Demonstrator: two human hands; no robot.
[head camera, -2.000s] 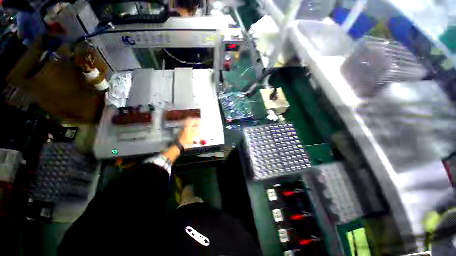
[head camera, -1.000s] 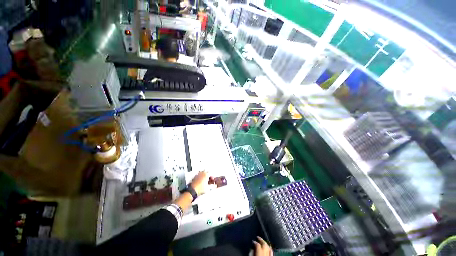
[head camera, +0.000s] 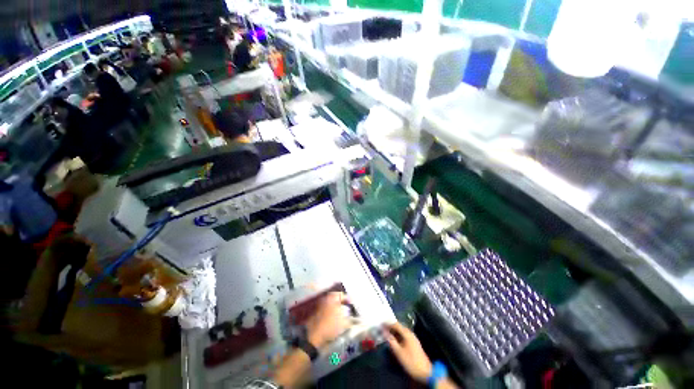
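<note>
Two red-brown dispensing jigs lie on the white machine bed. My left hand, blurred, with a dark band at the wrist, is over the right jig and hides part of it; whether it holds a part cannot be told. The left jig has black parts along its back edge. My right hand, with a blue band at the wrist, is at the bed's front right edge, fingers towards the left hand; I cannot tell whether it holds anything.
A filled blister tray lies right of the machine. Behind it are a small parts box and a black-headed device by a beige box. The machine beam spans the back. An amber cylinder stands left. People sit farther back.
The view has swung and tilted, showing more of the line behind. My left hand is still at the right jig. My right hand has come up from the lower edge to the bed's front right corner.
</note>
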